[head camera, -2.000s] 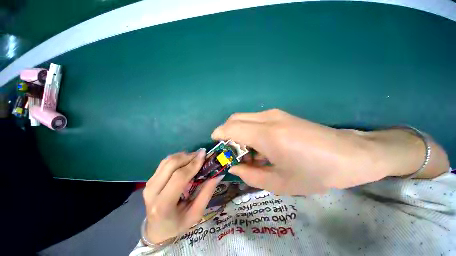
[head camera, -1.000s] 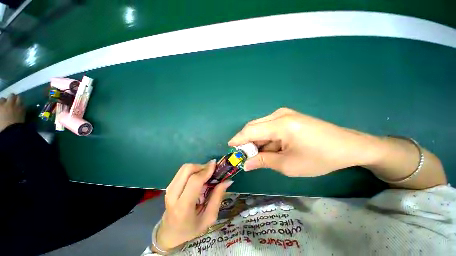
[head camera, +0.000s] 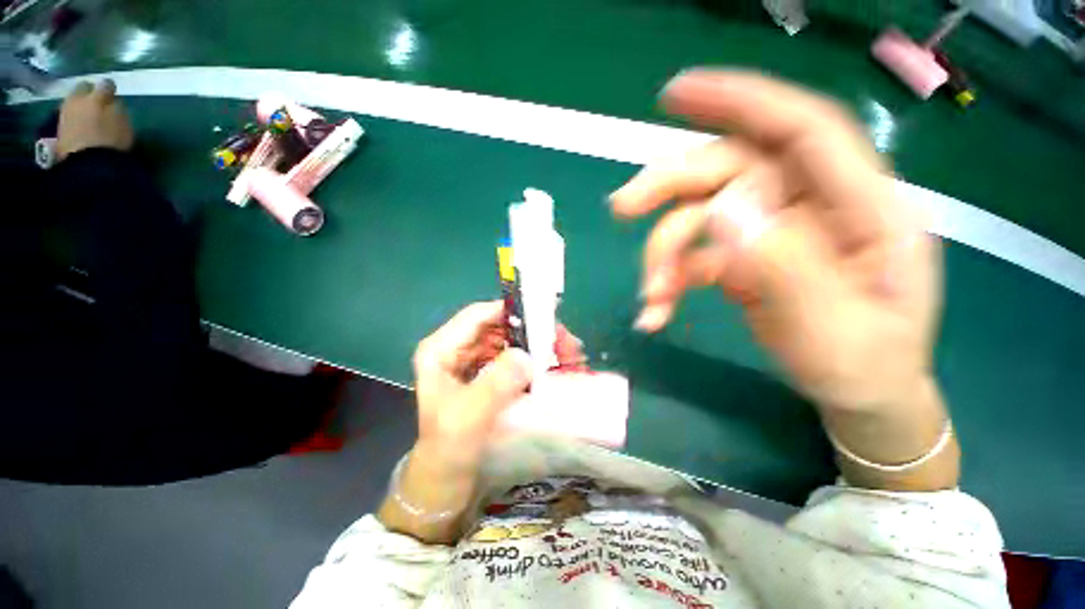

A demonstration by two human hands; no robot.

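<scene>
My left hand (head camera: 458, 387) holds a pink hair dryer unit low in front of my body. Its pale pink barrel (head camera: 577, 408) lies crosswise near the table's front edge. The whitish handle shell half (head camera: 540, 268) points up and away from me. The control board's yellow block (head camera: 507, 262) with a blue dot shows along the shell's left side, with a dark part below it. A little red wire shows by the barrel. My right hand (head camera: 791, 256) is raised to the right, blurred, fingers apart, holding nothing and not touching the unit.
A pile of part-assembled pink units (head camera: 286, 199) lies on the green worktop at the left. Beside it are another person's hand (head camera: 95, 119) and dark sleeve. Beyond the white rail strip (head camera: 476, 114), another pink unit (head camera: 910, 62) lies on the green belt at the upper right.
My right hand has let go of the handle end and lifted away to the right. My left hand has turned the unit so the shell points away from me. The view has shifted.
</scene>
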